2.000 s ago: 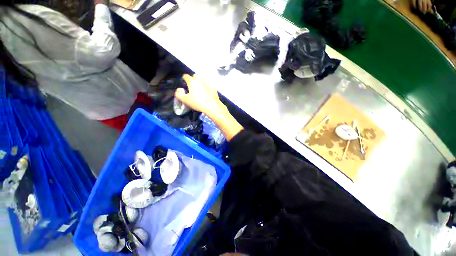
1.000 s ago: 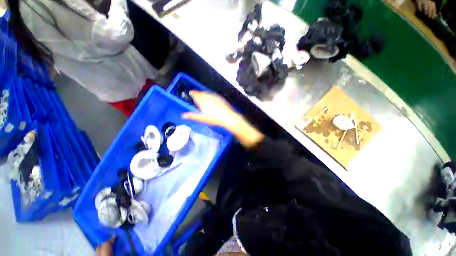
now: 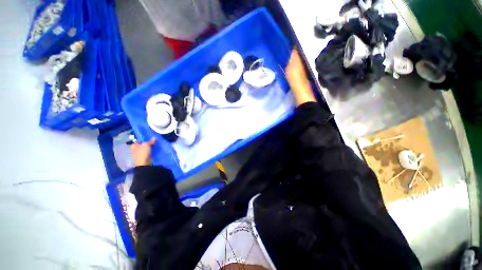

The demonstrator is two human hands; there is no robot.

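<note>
The large blue parts bin (image 3: pixel 211 38) is held between my two hands over the floor beside the bench. My left hand (image 3: pixel 141 153) grips its near left edge, and my right hand (image 3: pixel 297 76) is on its right end; its fingers are partly hidden by the rim. Inside lie several white round hat-and-hair parts (image 3: pixel 213 88) with black lumps and thin cords, on a pale crumpled liner sheet (image 3: pixel 227 124).
Black-and-white figurines (image 3: pixel 357 52) lie in a cluster on the metal bench (image 3: pixel 364 108). A cardboard pad (image 3: pixel 430 150) holds swabs and a small cup (image 3: pixel 407 158). Stacked blue bins (image 3: pixel 108 68) stand at upper left. Another person's pale clothing (image 3: pixel 182 18) shows at the top.
My right hand has come down onto the bin's end and my left hand has come fully into view on the other side. The bin has turned and shifted up in view.
</note>
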